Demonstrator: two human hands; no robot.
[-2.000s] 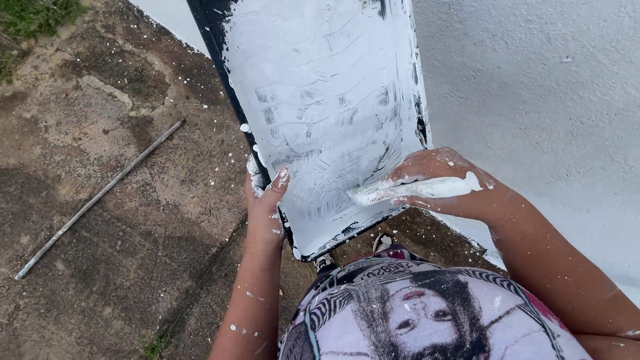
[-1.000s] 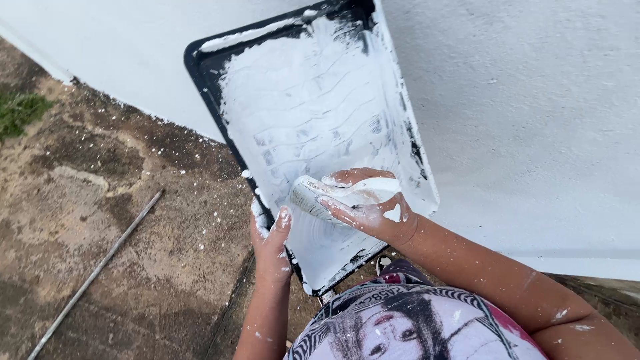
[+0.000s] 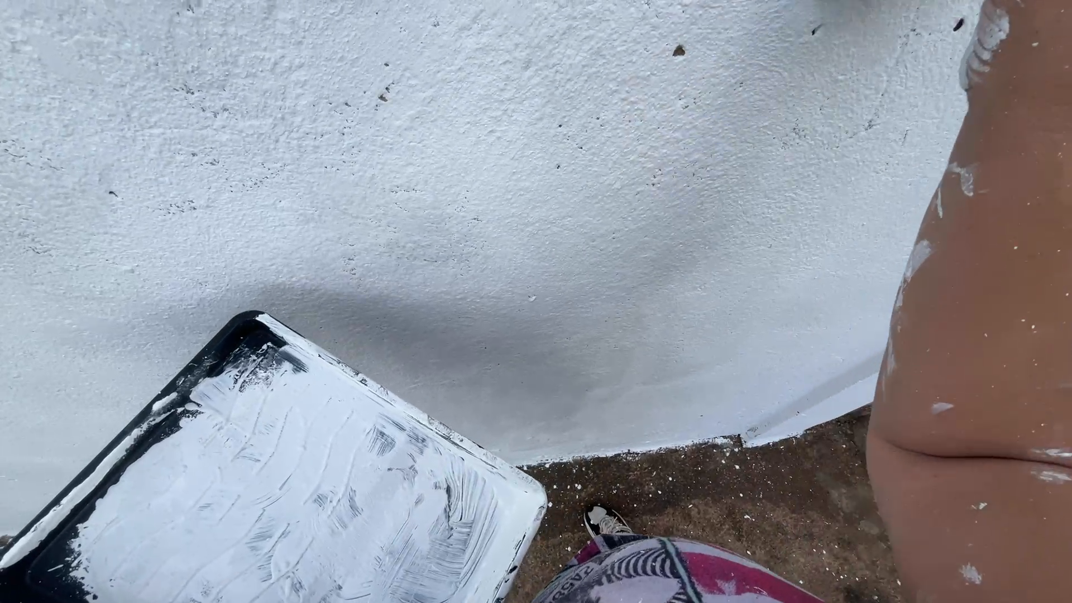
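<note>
A black plastic paint tray, its inside coated with streaked white paint, is at the lower left, tilted in the view and close to the wall. My left hand is not visible; the tray's lower left part runs out of the frame. Along the right edge rises my right arm, speckled with white paint. My right hand lies outside the top right of the view, so what it holds is hidden. The rough white-painted wall fills most of the view, with small dark pits in its surface.
Below the wall's bottom edge is brown ground spattered with white paint. A shoe with paint on it stands there, beside my patterned clothing.
The view has swung toward the wall. My right hand, earlier over the tray with a paint-covered brush, has left the tray and the frame. My left hand, earlier on the tray's edge, is out of view.
</note>
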